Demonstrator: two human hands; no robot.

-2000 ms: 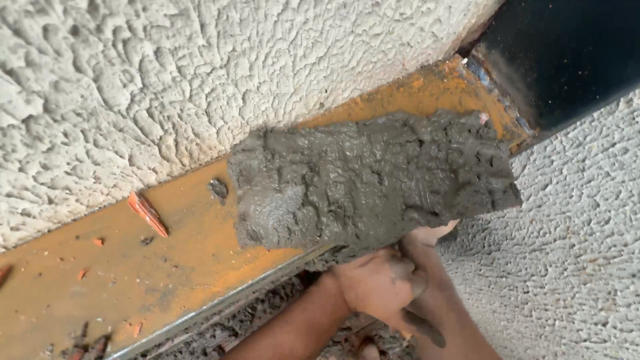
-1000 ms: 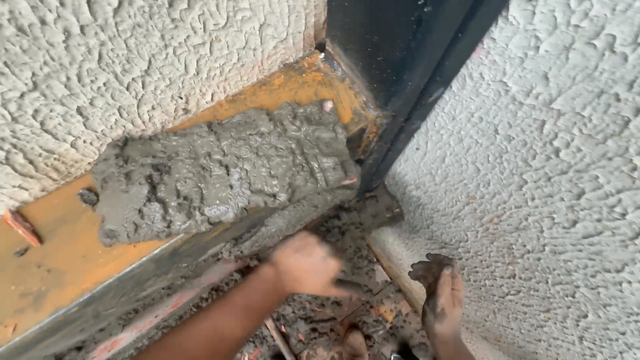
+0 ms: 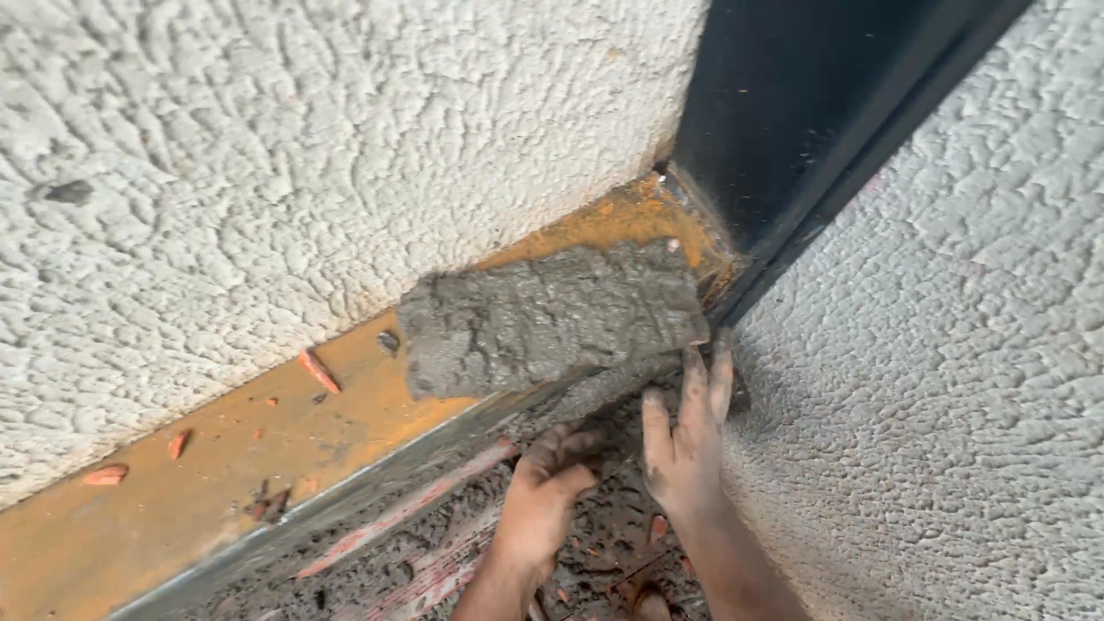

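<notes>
A slab-shaped piece thickly coated in wet grey mortar (image 3: 552, 319) lies on an orange-stained ledge (image 3: 345, 423), close to the dark frame. Just below its near edge is my left hand (image 3: 552, 470), fingers curled and smeared with mortar; whether anything is between them cannot be told. My right hand (image 3: 690, 423) reaches up at the slab's right end, its fingers extended and spread, fingertips at or very near the corner. Mortar (image 3: 621, 384) also covers the strip beneath the slab, between it and my hands.
Rough white textured walls rise at the left (image 3: 259, 172) and right (image 3: 949, 345). A dark metal frame (image 3: 776, 112) stands in the corner. Orange brick chips (image 3: 319, 371) are scattered on the ledge. Mortar-smeared brickwork (image 3: 414, 509) runs below, with debris on the ground (image 3: 621, 535).
My right hand has moved from beside the right wall up to the slab's right end. My hands, together two seconds ago, were apart one second ago. The slab remains on the ledge.
</notes>
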